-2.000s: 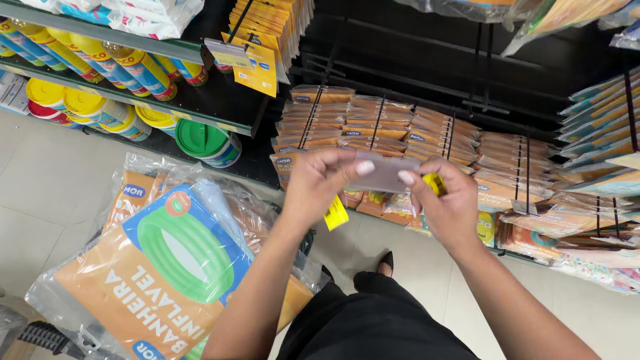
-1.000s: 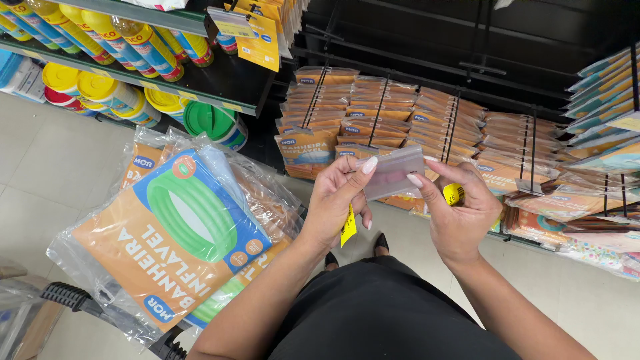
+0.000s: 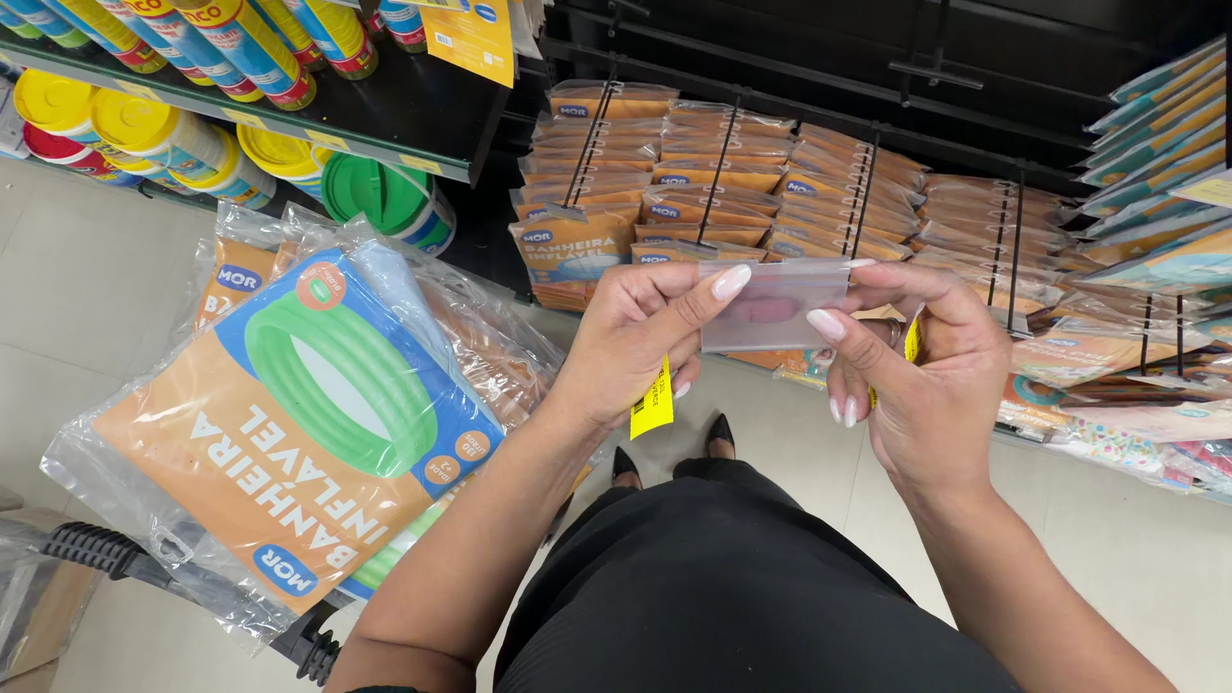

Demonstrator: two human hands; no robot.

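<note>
A small clear plastic sleeve (image 3: 760, 322) is stretched between my two hands. My left hand (image 3: 650, 337) pinches its left end between thumb and finger, and a yellow printed label (image 3: 654, 402) hangs below that palm. My right hand (image 3: 919, 366) pinches the right end, with another yellow label (image 3: 913, 335) tucked among its fingers. Left of my left forearm lie packaged inflatable baths (image 3: 289, 414) in clear bags, the top one showing a green ring pool. Beyond my hands, rows of orange MOR packets (image 3: 693, 207) hang on black hooks.
At upper left, a shelf (image 3: 414, 144) carries upright bottles (image 3: 241, 48). Yellow-lidded tubs (image 3: 135, 120) and a green-lidded bucket (image 3: 380, 197) stand beneath it. More hanging packets (image 3: 1165, 154) fill the right side. A black ribbed handle (image 3: 96, 551) shows at lower left, under the bagged packages.
The sleeve stays between my hands throughout. My right hand's fingers have shifted along its right end, and the sleeve shows more openly than two seconds ago.
</note>
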